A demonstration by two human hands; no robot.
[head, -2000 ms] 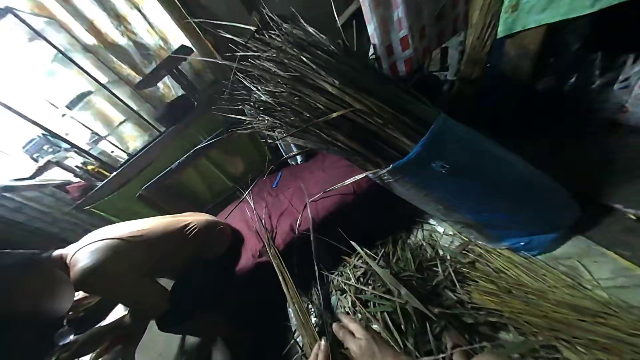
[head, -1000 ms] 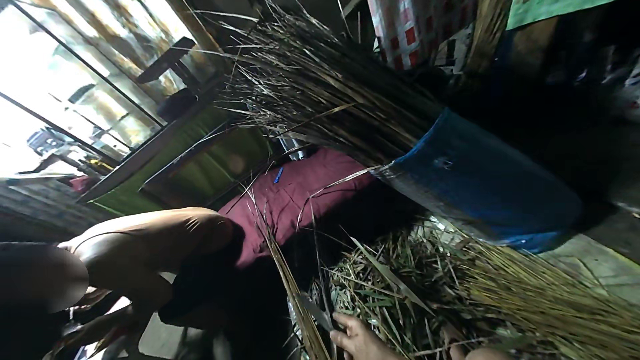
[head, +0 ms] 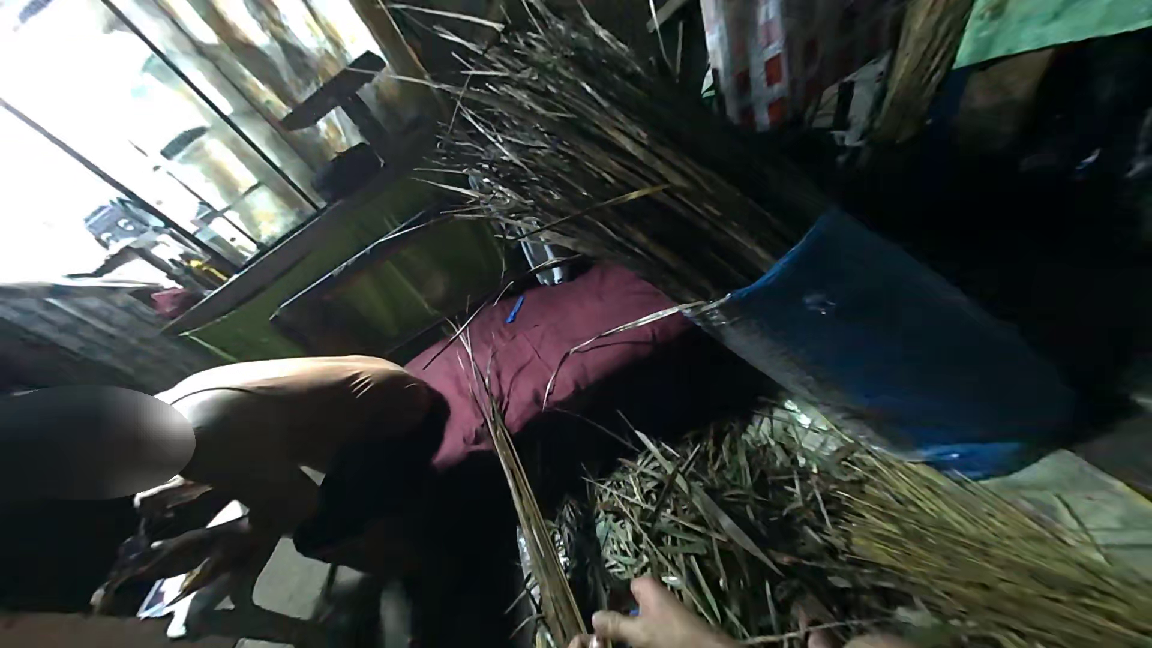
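At the bottom edge, only fingertips of what appears to be my left hand (head: 585,641) show, around the lower end of a thin bundle of long dry stalks (head: 531,522). Beside them, my right hand (head: 661,619) comes in from the right, fingers curled and its fingertips close to the stalks. A small blue part (head: 634,612) shows between these fingers, perhaps a knife handle; no blade can be made out. Right of the bundle lies a heap of cut leaf strips (head: 702,522). Yellowish long stalks (head: 981,549) lie at the lower right.
A blue plastic container (head: 909,351) lies tilted, filled with long dark dry stalks (head: 648,171). A maroon cushion or sack (head: 558,342) bears a small blue object (head: 515,310). Another person (head: 297,405) bends at the left, near a green panel (head: 396,279).
A blade seen beside my right hand one second ago cannot be made out now. The stalk bundle stays in much the same place.
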